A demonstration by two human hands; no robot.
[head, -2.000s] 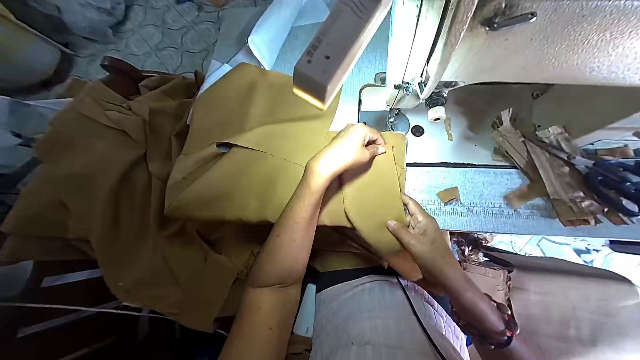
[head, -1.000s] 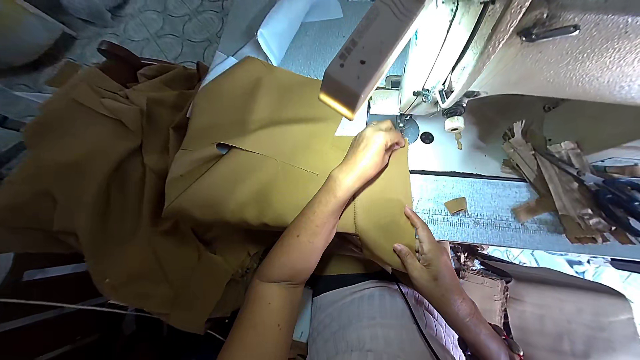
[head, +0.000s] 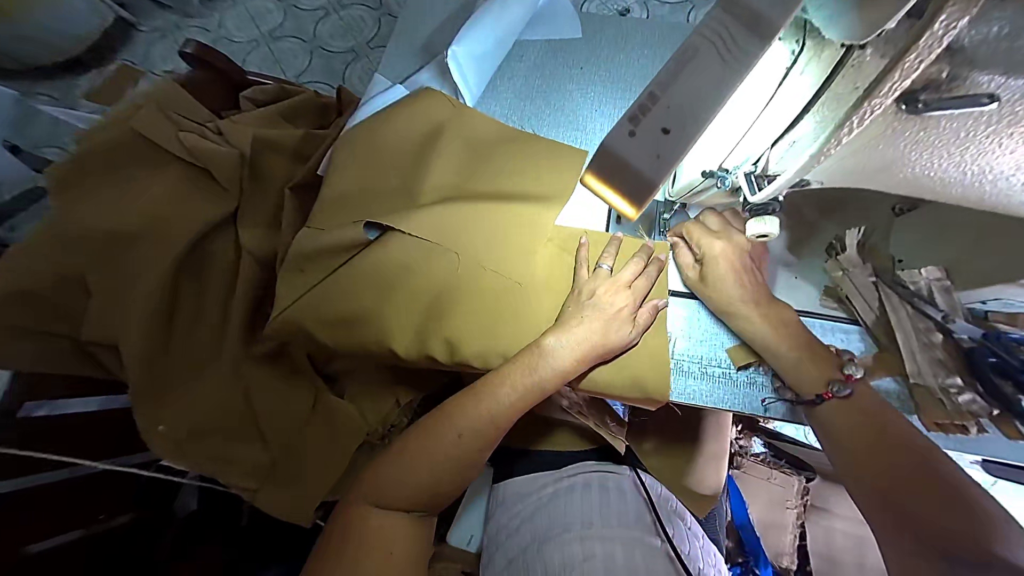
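Observation:
A mustard-brown fabric piece (head: 448, 184) with a slit in it lies over the sewing table, its right end close to the presser foot (head: 664, 218) of a sewing machine (head: 944, 72). Flat on this fabric, my left hand (head: 608, 308) rests with its fingers spread and a ring on one finger. My right hand (head: 720, 256) is just right of the presser foot, thumb and fingertips pinched together at the fabric's top right corner. Whether cloth or thread is between those fingertips cannot be told. A lit lamp bar (head: 688, 104) hangs above and partly hides the machine's needle area.
Bunched brown fabric (head: 184, 264) hangs at the left. On the table's right side are fabric strips (head: 920, 328) and dark-handled scissors (head: 992, 360). A small fabric scrap (head: 742, 356) lies on the ruler-marked table edge (head: 700, 344). White paper (head: 488, 52) is behind the fabric.
My right hand has gone from the fabric's lower right edge up beside the presser foot. My left hand has moved back from near the foot and now lies spread on the fabric.

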